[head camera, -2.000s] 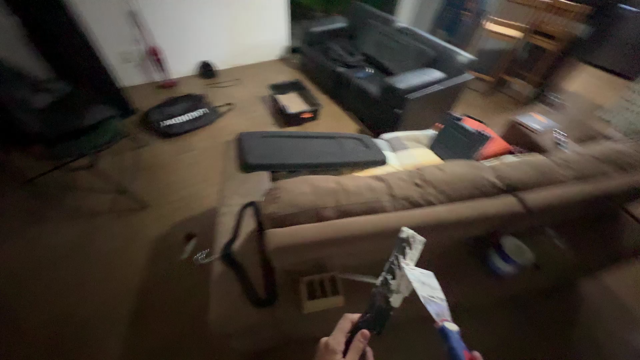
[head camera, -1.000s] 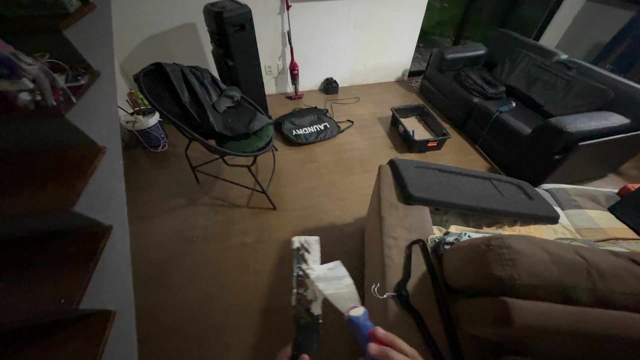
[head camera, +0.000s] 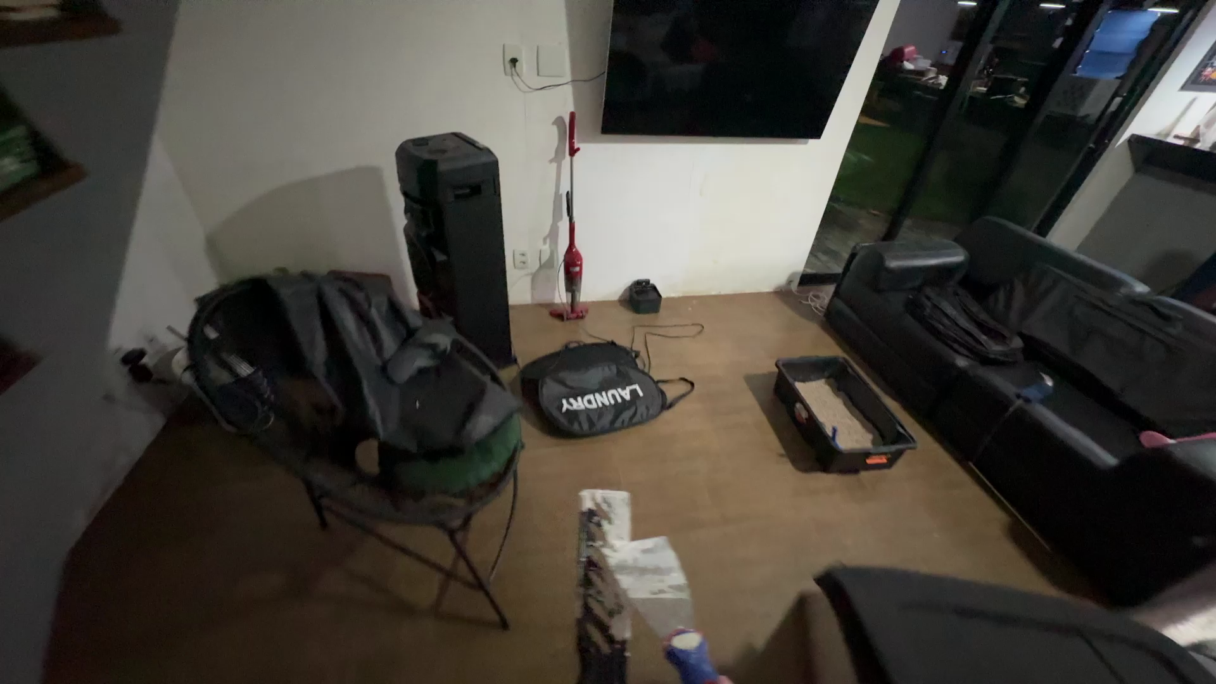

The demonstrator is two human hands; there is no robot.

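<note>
At the bottom of the head view, a putty knife (head camera: 660, 579) with a blue handle points up, its metal blade smeared with white compound. The blade touches or overlaps a long dark strip-like tool (head camera: 604, 570) coated in patches of white compound. A small part of my right hand (head camera: 719, 680) shows at the bottom edge, closed on the putty knife's handle. My left hand is below the frame, so its hold on the dark tool is hidden.
A round-framed chair (head camera: 380, 408) draped with dark cloth stands left. Ahead lie a black laundry bag (head camera: 598, 389) and a black tray (head camera: 841, 418) with grainy material. A black sofa (head camera: 1026, 351) is right; a brown couch arm (head camera: 807, 636) is near, lower right. A red stick vacuum (head camera: 573, 266) leans against the wall.
The view has swung from the brown couch toward the wall with the television. The left hand, visible earlier, has left the frame. The putty knife stays against the dark tool.
</note>
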